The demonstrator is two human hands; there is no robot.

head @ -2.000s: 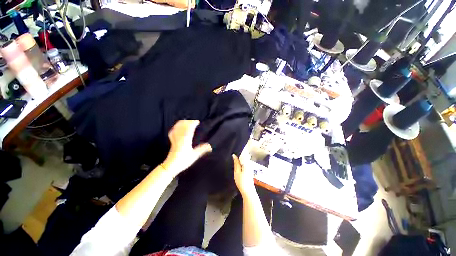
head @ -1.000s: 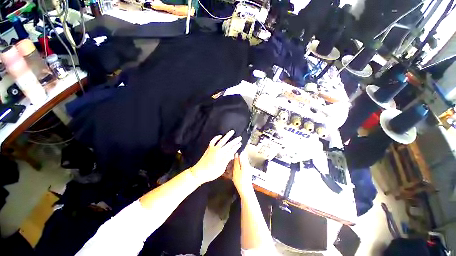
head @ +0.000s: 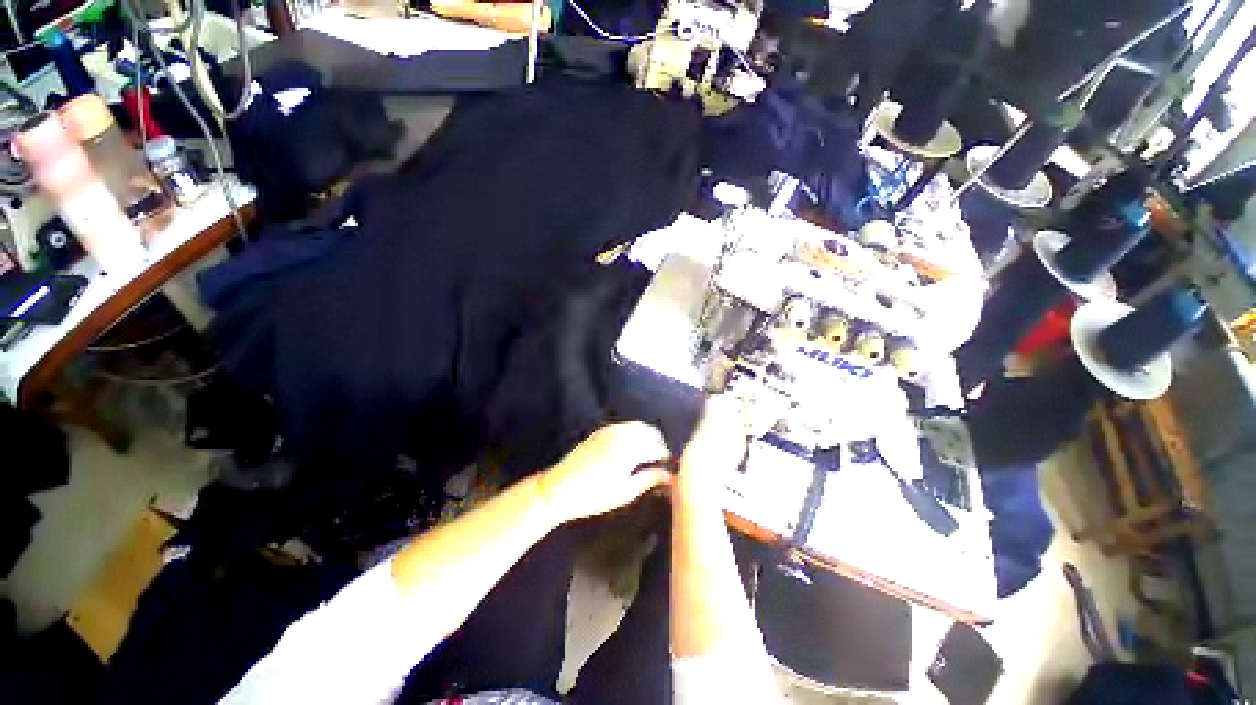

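Observation:
The dark garment piece [head: 654, 395] lies at the left edge of the white overlock machine [head: 827, 324]. My left hand [head: 613, 471] is closed on its near edge, fingers curled, just left of my right hand. My right hand [head: 709, 448] is at the machine's left front by the presser foot area, its fingertips hard to make out in the glare; whether it grips cloth cannot be told. A bare pale plate [head: 667, 314] shows left of the needle area. A large dark heap of cloth [head: 400, 276] spreads to the left and behind.
The white machine table [head: 882, 537] has a brown-orange edge and a dark strap [head: 809, 510] across it. Thread cones [head: 1157, 331] stand at right. A side table with a pink bottle [head: 76, 186] is at left. Yellow-tan cardboard [head: 121, 585] lies on the floor.
Both hands have come together at the machine's front left. My right hand has moved up towards the needle area. The cloth has shifted left and down, baring the pale plate.

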